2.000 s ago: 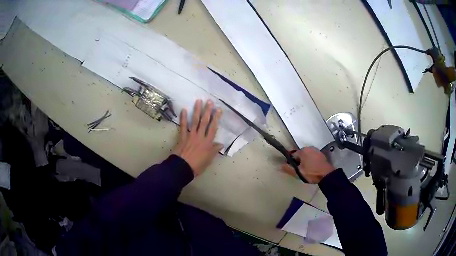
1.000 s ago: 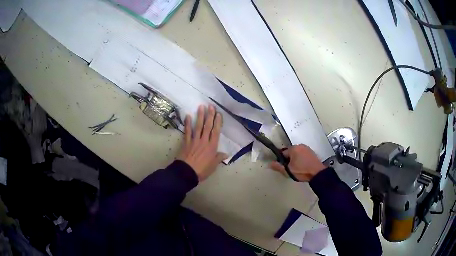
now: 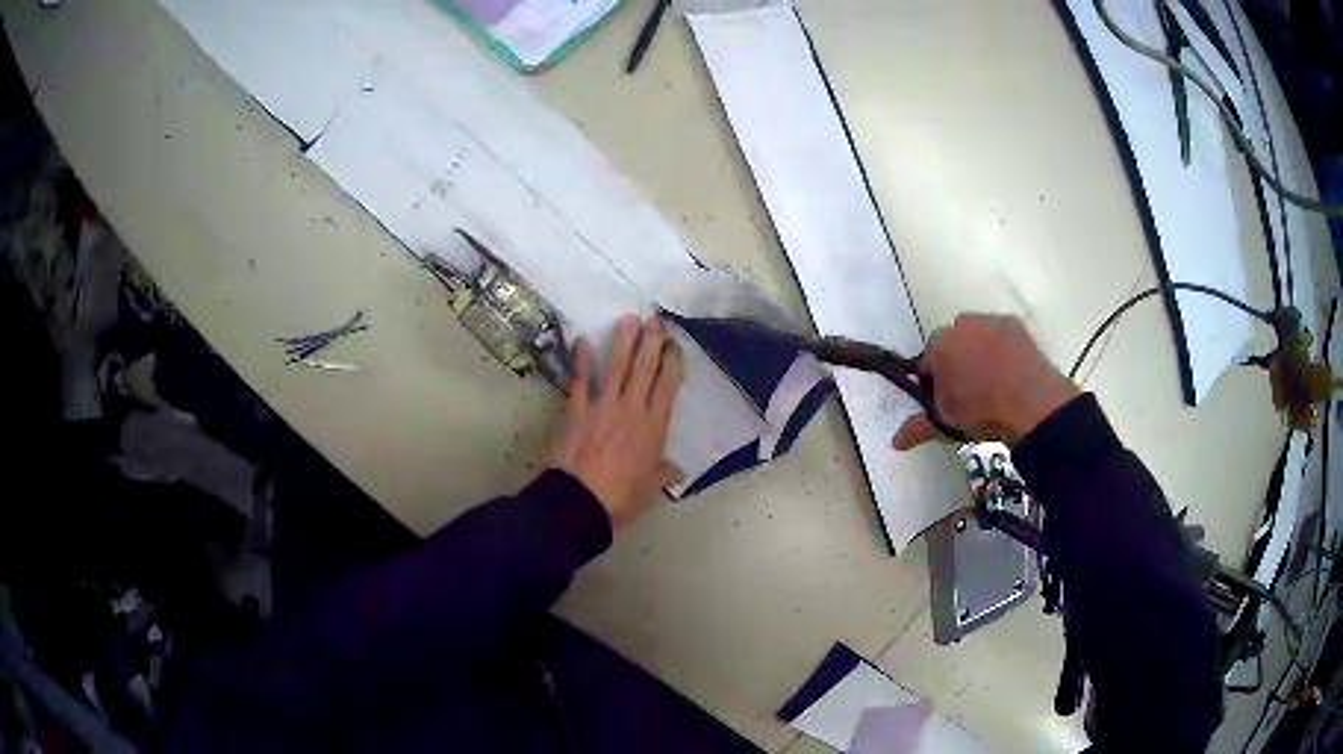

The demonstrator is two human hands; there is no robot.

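Note:
The white paper marker lies over navy cloth, which shows at the cut near its right end. My left hand lies flat on the marker's narrow end, fingers spread, holding nothing. My right hand grips the handles of the shears. The blades point left, with the tip at the marker beside my left fingertips. A flap of paper and cloth folds up below the blades. The metal clamp weight sits on the marker's lower edge, left of my left hand.
A long white cut strip passes under the shears. The cutting machine's base plate is partly hidden by my right sleeve. A small white and navy piece lies near the table edge. A green folder, pen and thin dark slivers lie around.
My right hand and the shears have swung up and right, and the blades lie flatter. The cut has opened, showing more navy. The view has shifted. My left hand stays on the marker.

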